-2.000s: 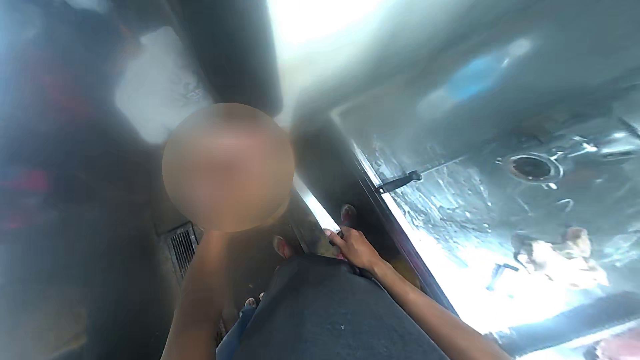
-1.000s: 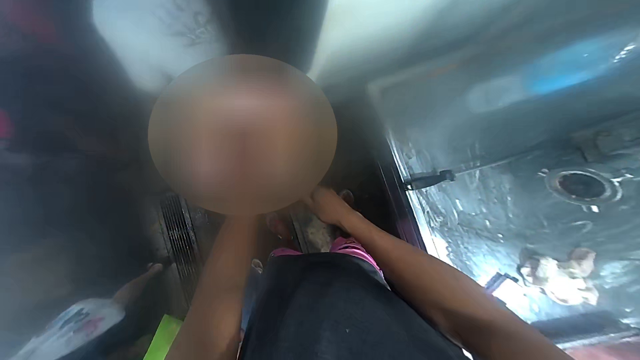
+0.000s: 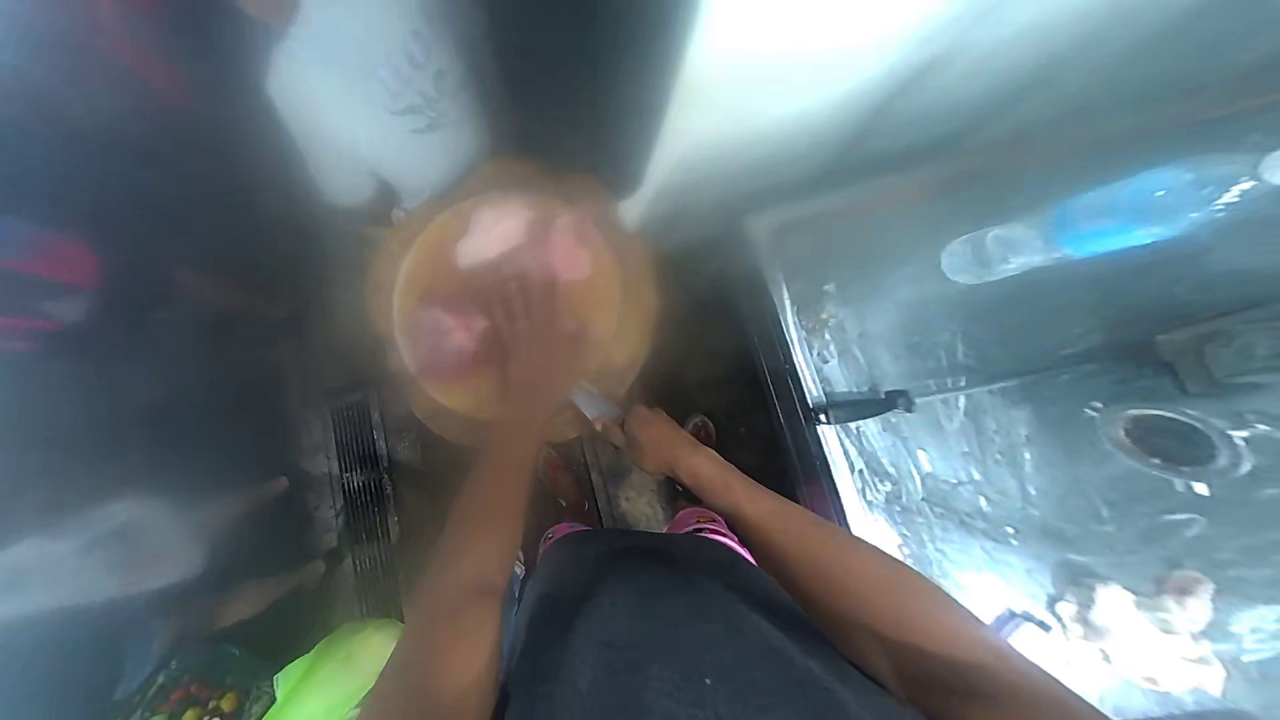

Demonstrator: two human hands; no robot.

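Observation:
A round, yellowish basin or board point(image 3: 510, 400) lies before me, blurred, with pinkish pieces that look like raw meat point(image 3: 495, 230) at its far side and another point(image 3: 445, 340) at its left. Over its middle my left hand point(image 3: 530, 330) is spread with fingers pointing away; whether it presses on a piece is too blurred to tell. At the near right rim, my right hand point(image 3: 650, 438) is closed around the handle of a knife, whose blade point(image 3: 597, 403) points toward the basin or board and partly passes under my left wrist.
To the right is a wet metal sink or counter point(image 3: 1000, 450) holding a black-handled knife point(image 3: 865, 407), a plastic bottle with a blue label point(image 3: 1130, 212) and a round drain point(image 3: 1170, 440). A floor grate point(image 3: 365, 500) and a green bag point(image 3: 340, 670) lie left. Another person's arm point(image 3: 270, 590) shows lower left.
The round yellowish surface with pink pieces and my left hand now show; a blurred disc covered that spot before. The view has shifted, bringing more of the bottle into sight.

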